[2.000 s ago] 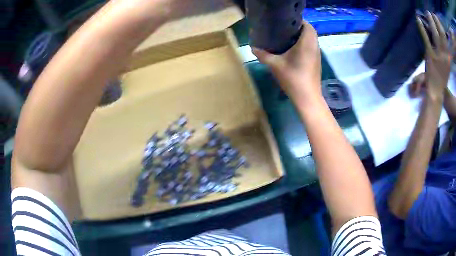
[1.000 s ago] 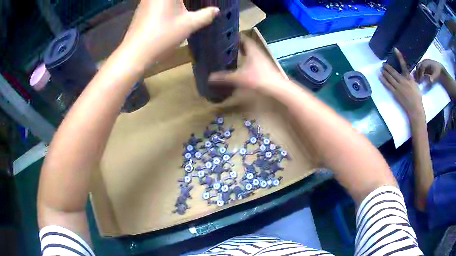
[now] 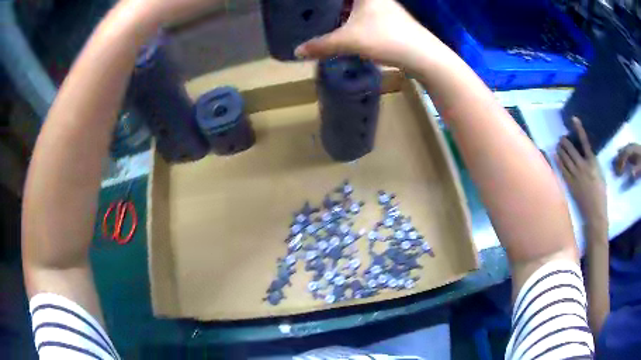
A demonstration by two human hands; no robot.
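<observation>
My right hand (image 3: 372, 35) grips a dark stack of housings (image 3: 299, 24) at the top edge, raised above another column of stacked housings (image 3: 349, 112) standing in the cardboard tray (image 3: 232, 183). My left hand is out of the picture past the top edge; only its forearm shows. At the tray's back left stand a tall dark column (image 3: 165, 105) and a shorter one (image 3: 225, 123) with a round recess and centre hole on top. A pile of small grey pronged inserts (image 3: 337, 242) with pale discs lies loose in the tray's front right part.
Orange-red looped scissors (image 3: 120, 221) lie left of the tray on the green bench. A blue bin (image 3: 520, 67) with small parts stands beyond at the right. Another person's hand (image 3: 583, 165) touches a dark column (image 3: 608, 98) over the white sheet at the right.
The view has shifted left. The column that both hands were around now stands released in the tray. My right hand has risen and holds a stack higher up; my left hand has left the picture.
</observation>
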